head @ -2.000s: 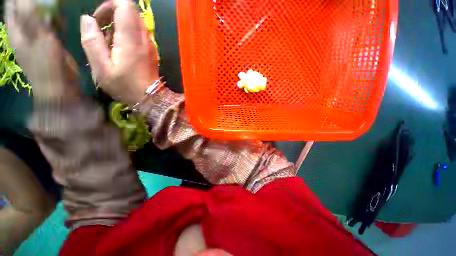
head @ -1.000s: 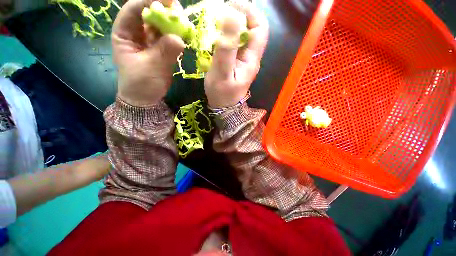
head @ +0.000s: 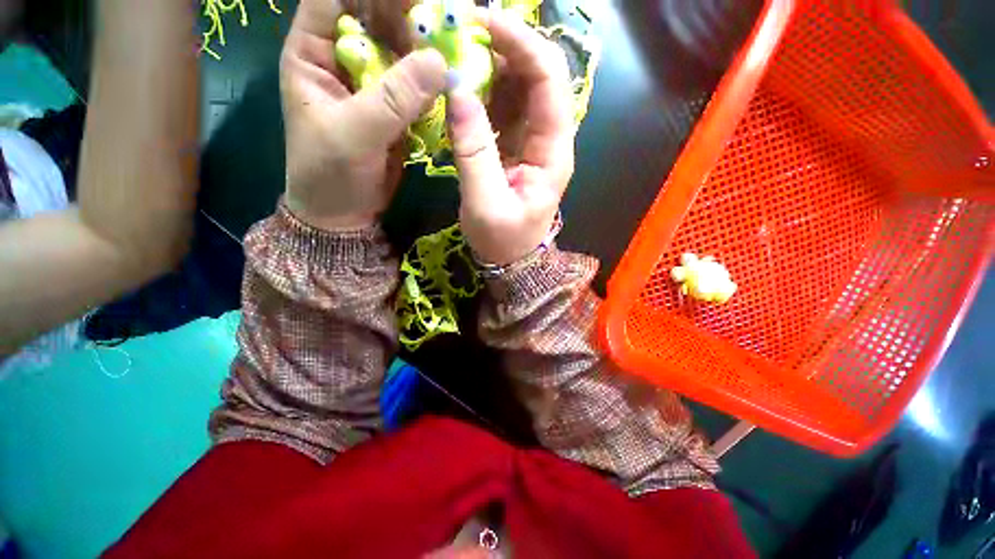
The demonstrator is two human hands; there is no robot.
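Note:
My left hand (head: 347, 131) and my right hand (head: 513, 142) are close together at the top of the view. Between them they hold yellow-green moulded figures. One figure (head: 466, 55) with white eye-like balls is pinched between both hands' thumbs and fingers. Another figure (head: 358, 52) shows in my left hand. Thin lacy yellow-green waste (head: 431, 140) hangs below the figures, and more shows behind my right fingers. The fingertips behind the figures are partly hidden. A loose clump of waste (head: 428, 297) lies on the dark-green table between my forearms.
An orange-red perforated basket (head: 715, 377) stands at right, holding one pale-yellow piece (head: 707, 280). Black straps (head: 851, 497) lie at lower right, with a small blue object (head: 920, 549) nearby. Another person's bare arm (head: 131, 164) is at left. More waste (head: 224, 18) lies at top left.
Over the last second, my hands have drawn closer around a figure whose white eyes now show. The other person's arm has risen at left. Earlier, my hands were apart and farther left of the basket.

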